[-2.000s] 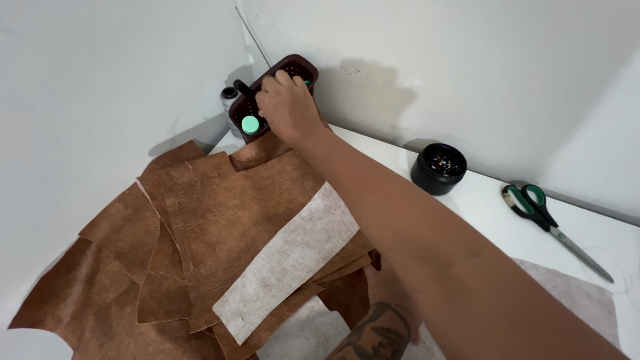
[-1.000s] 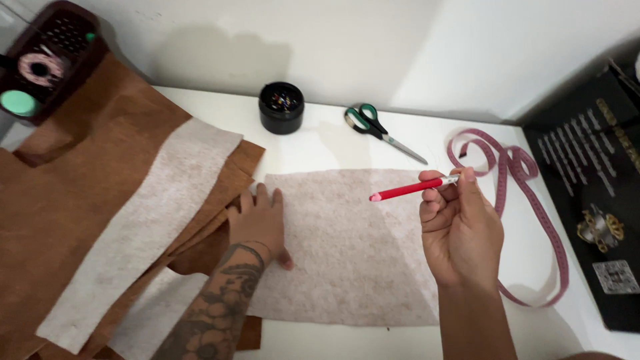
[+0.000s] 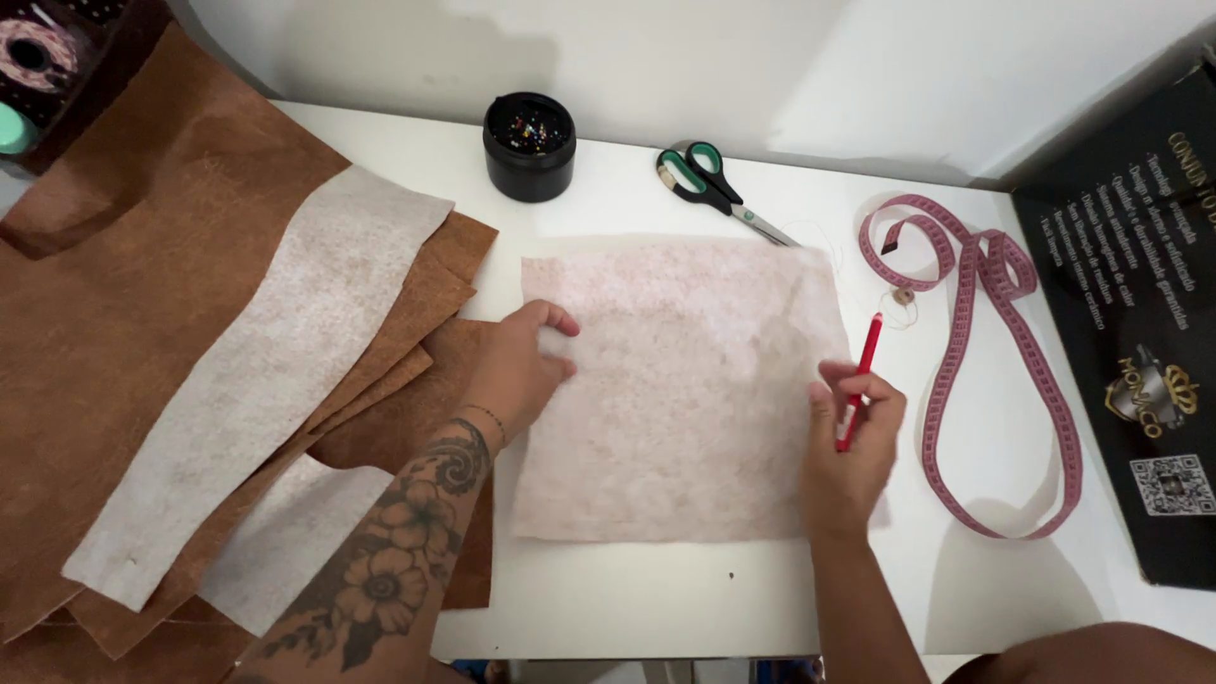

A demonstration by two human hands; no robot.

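Note:
A pale pinkish sheet of fabric-like material lies on the white table. My left hand is at its left edge, thumb and forefinger at the border; whether they pinch it is unclear. My right hand is at the right edge, with a red pencil held between its fingers, one end pointing up and away. Left of the sheet, brown leather-like pieces lie in a pile, with a long whitish strip on top. Another whitish piece shows partly under my left forearm.
Behind the sheet stand a black pot of small colourful-headed items and green-and-black scissors. A pink tape measure curls at right, near a small spool-like item. A black printed box borders the right; a dark basket sits top left.
My right hand, with the red pencil, has come down to the sheet's right edge, and the pencil now points away instead of left. My left hand remains by the left edge.

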